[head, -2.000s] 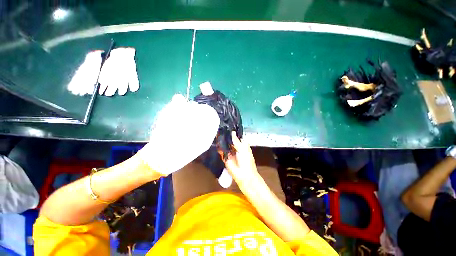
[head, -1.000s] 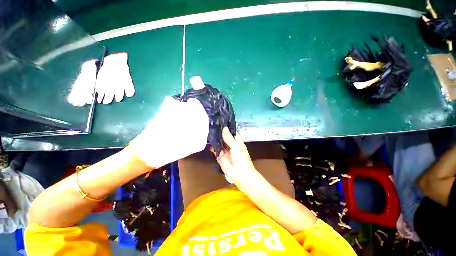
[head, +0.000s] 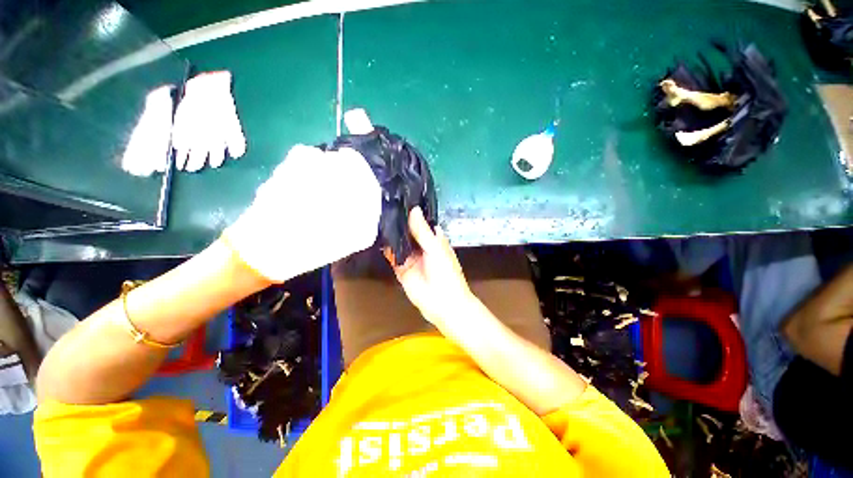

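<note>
A black tufted piece (head: 402,173) is held upright at the bench's near edge. My left hand (head: 313,213), in a thick white glove bleached by glare, grips its left side; the fingers are not distinct. My right hand (head: 430,271), bare, holds its lower right side with the thumb on the black strips. A small white object (head: 357,121) shows at the top of the piece; I cannot tell what it is. A white glue bottle (head: 532,157) with a blue tip lies on the green bench (head: 468,75), right of my hands.
Spare white gloves (head: 208,121) lie left by a dark-edged panel (head: 84,140). Another black piece with pale prongs (head: 725,112) lies right. Below are a blue bin (head: 326,350) of black pieces and a red stool (head: 739,359). A person's arm (head: 823,322) is at far right.
The bench and everything on it sit higher in the view, as the camera has shifted. Both hands keep hold of the black piece, with little change in grip.
</note>
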